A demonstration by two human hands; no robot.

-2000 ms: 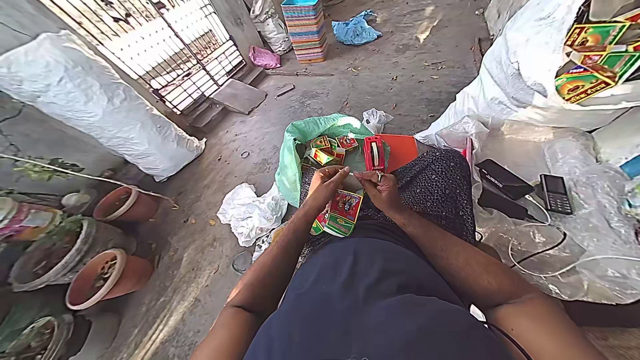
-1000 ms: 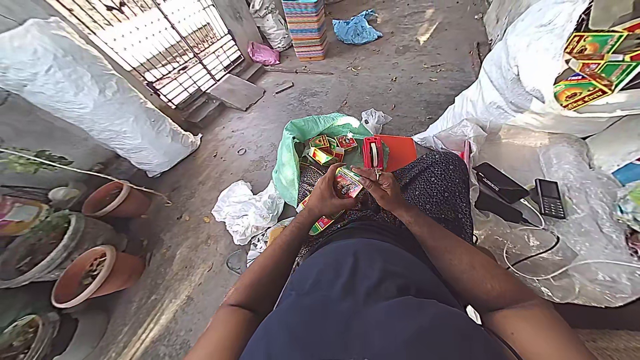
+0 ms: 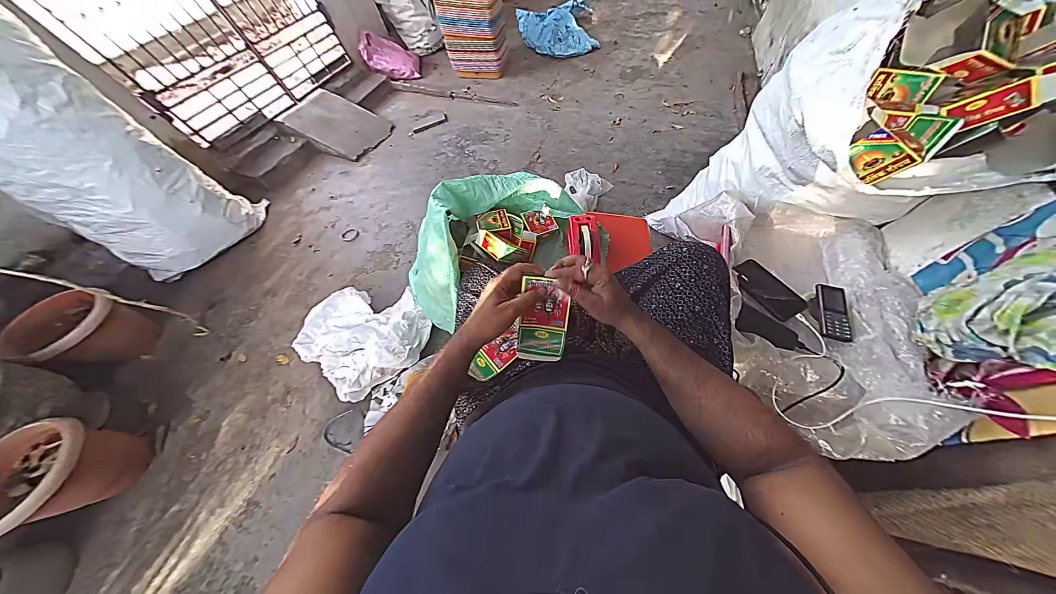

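Observation:
Between my two hands, above my lap, is a red and green printed carton (image 3: 543, 320). My left hand (image 3: 503, 301) grips its upper left side, and my right hand (image 3: 590, 289), with a ring on one finger, holds its top right edge. Another printed carton (image 3: 495, 353) lies on my lap to the left, partly under the held one. Just beyond my hands, several small folded boxes (image 3: 507, 235) sit in a green plastic bag (image 3: 436, 268). A red tape dispenser (image 3: 584, 238) stands beside the bag, against an orange-red sheet (image 3: 624, 239).
A white sack (image 3: 784, 153) full of cartons leans at the right, above a phone (image 3: 833, 312), a dark device (image 3: 769, 289) and a white cable (image 3: 907, 400). Crumpled white plastic (image 3: 363, 338) lies on the floor at left, near clay pots (image 3: 107, 330). A striped stack (image 3: 472, 37) stands farther off.
Two seconds ago my hands were close together over a carton on my lap. A second ago a carton was raised in my hands; now one is held flatter, its printed face showing.

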